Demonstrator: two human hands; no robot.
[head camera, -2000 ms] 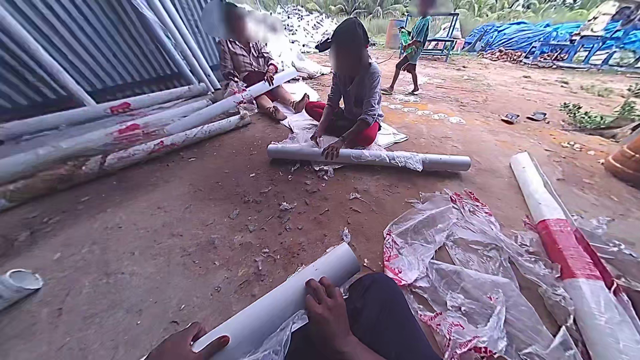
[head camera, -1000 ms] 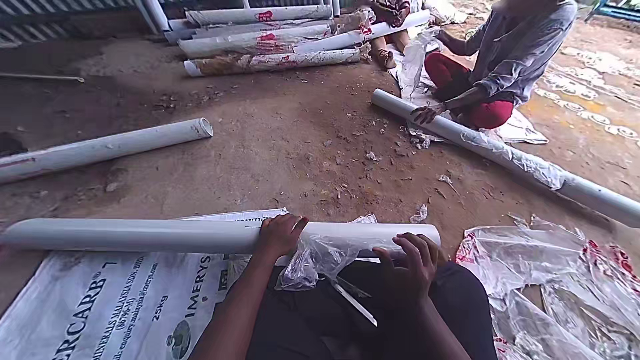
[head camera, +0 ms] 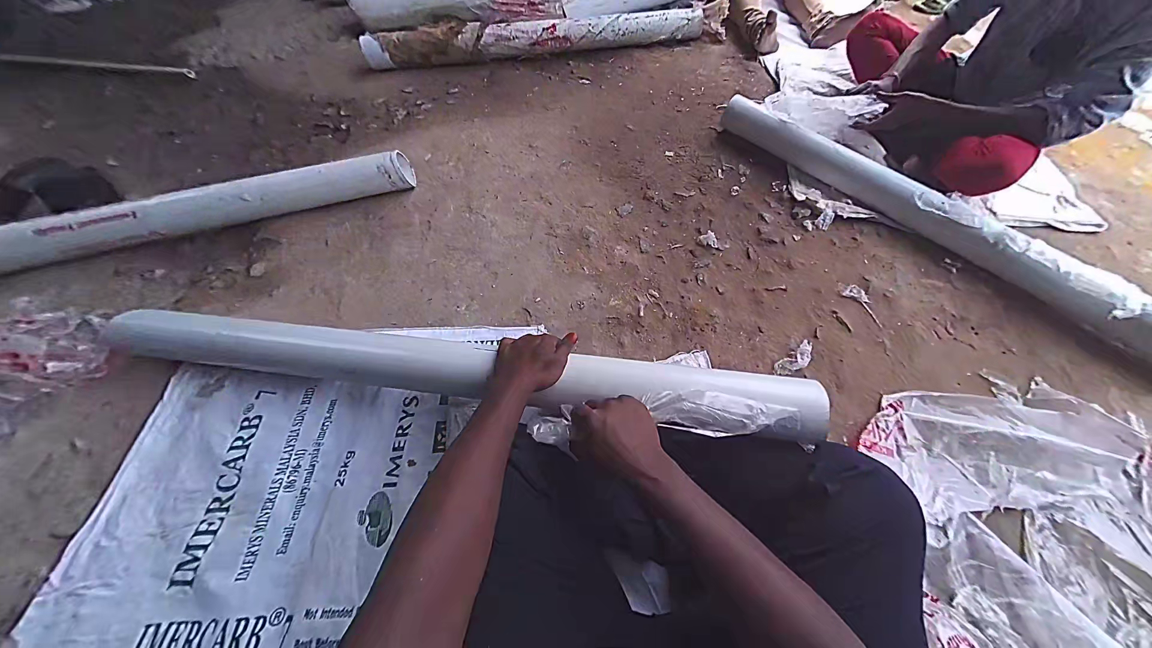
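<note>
A light grey plastic pipe point(head camera: 297, 346) lies across my lap, its right end over my dark-clad knee. My left hand point(head camera: 533, 362) rests over the top of the pipe near its middle, fingers wrapped around it. Just right of it and nearer my body, my right hand point(head camera: 616, 434) is closed on clear plastic film point(head camera: 720, 412), which clings along the near side of the pipe's right part. A small pale scrap point(head camera: 641, 583) lies on my lap.
A printed woven sack point(head camera: 243, 486) is spread at left. Another pipe point(head camera: 270, 198) lies beyond it. Crumpled film point(head camera: 1017, 468) lies at right. A seated person point(head camera: 985, 162) is behind a film-covered pipe point(head camera: 900, 198); wrapped pipes point(head camera: 576, 34) lie farther back.
My right hand has moved left along the pipe from near its right end and has closed on the film. Two seconds ago my hands were farther left on the pipe, which pointed away from me.
</note>
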